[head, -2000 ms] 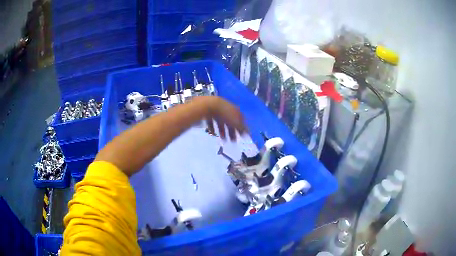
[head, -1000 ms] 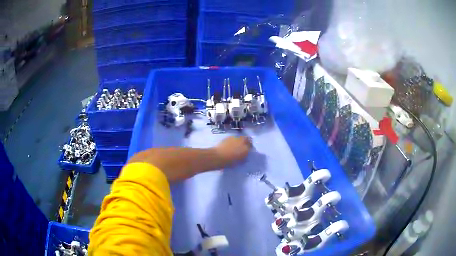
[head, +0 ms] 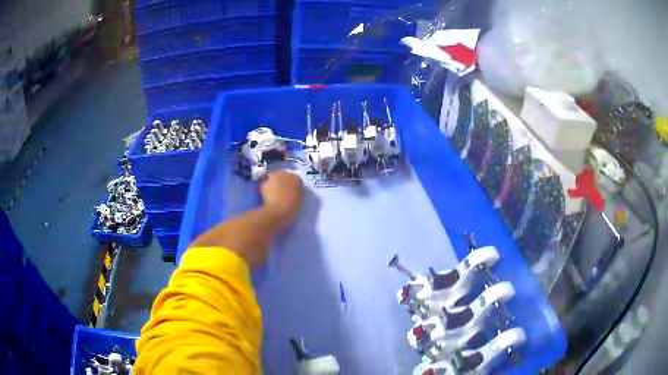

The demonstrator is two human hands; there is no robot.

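Note:
My left hand (head: 282, 194), bare below a yellow sleeve, reaches into a large blue crate (head: 439, 198) with a pale liner. It is beside a white model motorcycle (head: 260, 146) lying at the crate's far left. Its fingertips are partly hidden, so I cannot tell whether it grips anything. Several white models (head: 351, 150) with upright silver rods stand side by side at the far wall. More white models with dark seats (head: 458, 315) lie at the near right. Part of another white model (head: 318, 364) shows at the bottom edge. My right hand is out of the picture.
A thin dark piece (head: 342, 293) lies on the liner. Stacked blue crates (head: 212, 55) stand behind. Smaller bins of metallic parts (head: 121, 209) are at left. At right are a white box (head: 558, 117), a clear bag (head: 538, 44), a patterned panel (head: 505, 154) and a black cable (head: 654, 242).
My left hand has moved from the crate's middle left to the lone model at the far left. The view has shifted slightly. The other models look unmoved.

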